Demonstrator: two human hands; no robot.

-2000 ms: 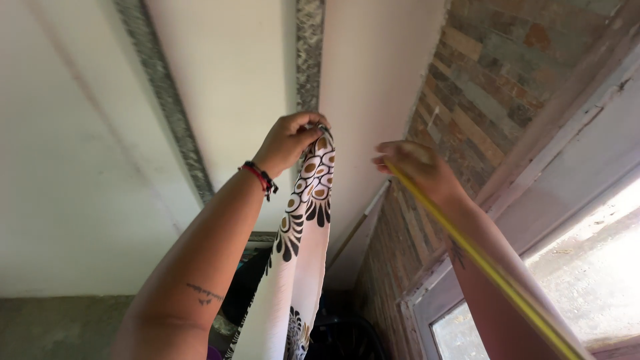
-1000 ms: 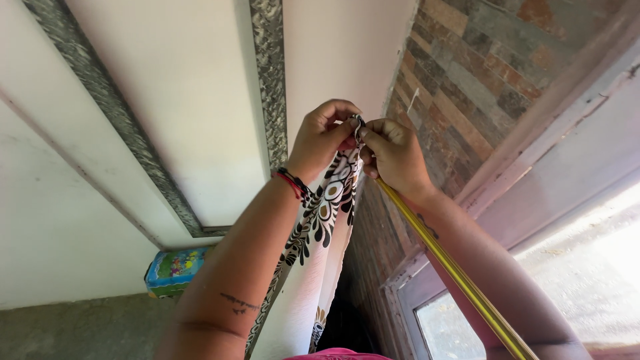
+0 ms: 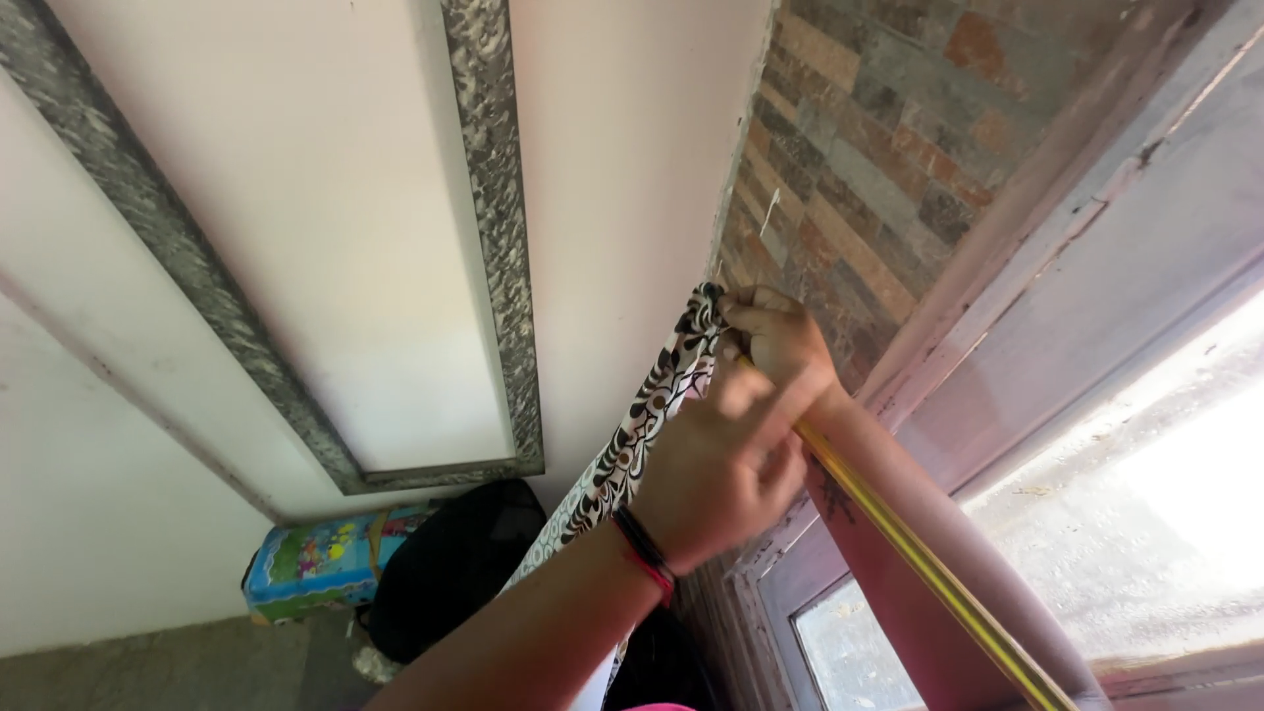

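Black, white and brown patterned fabric [image 3: 642,425] hangs in a gathered strip below its bunched top corner. My right hand [image 3: 780,336] pinches that top corner beside the wall. A shiny yellow rod [image 3: 928,573] slants from the hands down to the lower right, along my right forearm. My left hand [image 3: 726,464], blurred and wearing a black and red bracelet, crosses in front of the fabric with its fingers at the rod's upper end. Whether those fingers grip the rod is not clear.
A stone-tile wall [image 3: 839,168] and a window frame [image 3: 1037,247] stand on the right. On the left is a pale surface with dark marbled strips [image 3: 499,227]. Lower left are a colourful printed package [image 3: 326,558] and a black rounded object [image 3: 454,573].
My left hand has left the fabric's top corner and moved down and right across to the yellow rod. My right hand, apart from the fabric two seconds ago, now holds its corner.
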